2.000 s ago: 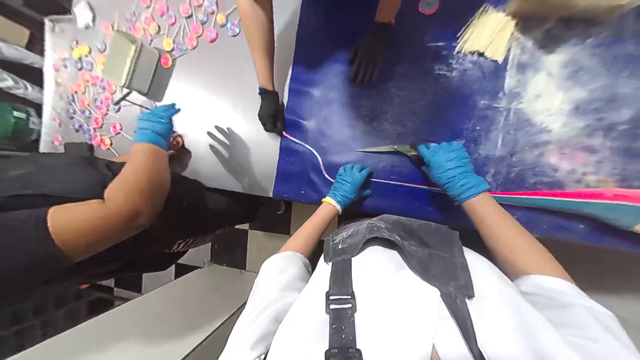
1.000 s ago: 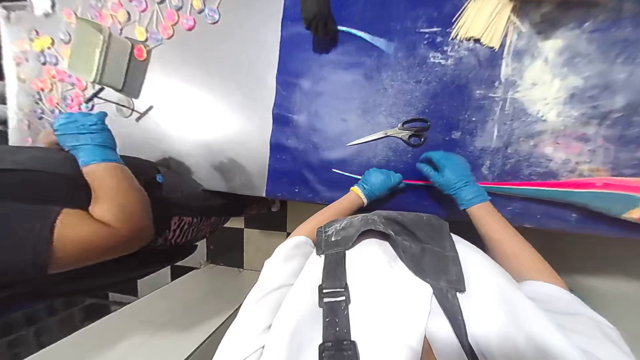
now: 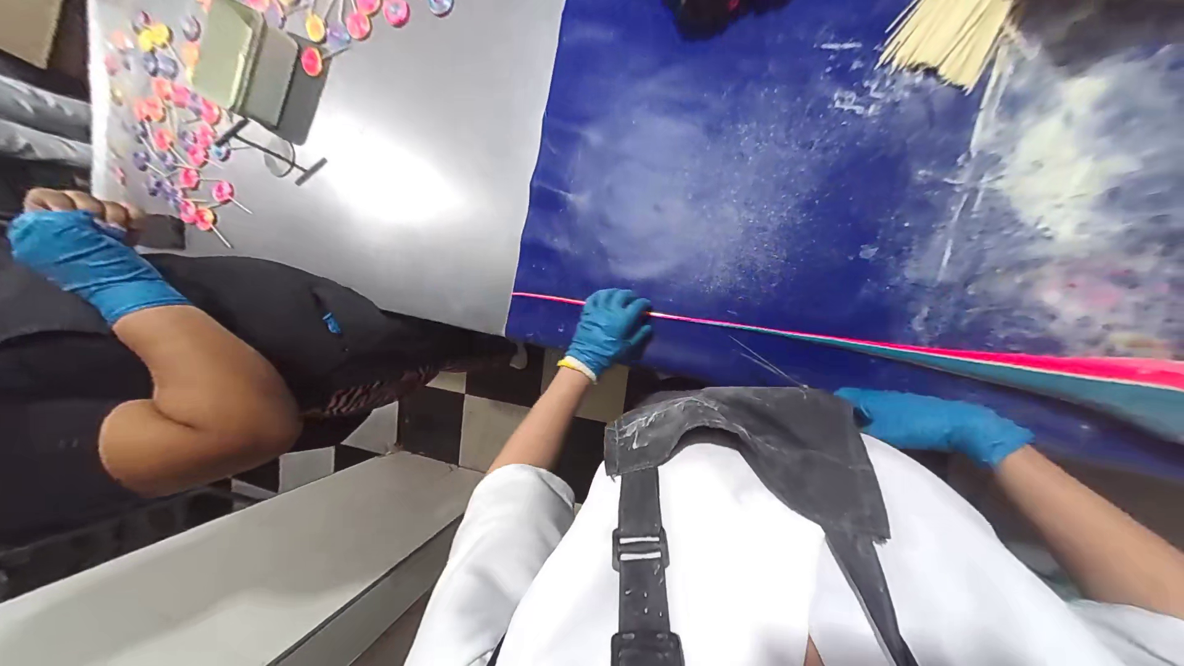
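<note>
A pink, white and teal rope of what looks like pulled candy runs along the near side of the blue-covered table. It is thick at the right and tapers to a thin strand at the left. My left hand, in a blue glove, is closed around the thin part, and a pink end sticks out beyond it toward the cover's left edge. Lower down, my blue-gloved right hand is beside the dark apron, off the rope. Its fingertips are partly hidden, with thin blurred lines near them; what it holds cannot be told.
Thin pale sticks lie at the upper right. A co-worker's black-gloved hand shows at the top edge. At left, another co-worker's blue-gloved hand is near the metal table, which bears many lollipops and stacked containers.
The scissors that lay on the blue cover no longer show there. My right hand has left the rope and moved down beside the apron. The rope's thin end now reaches farther left.
</note>
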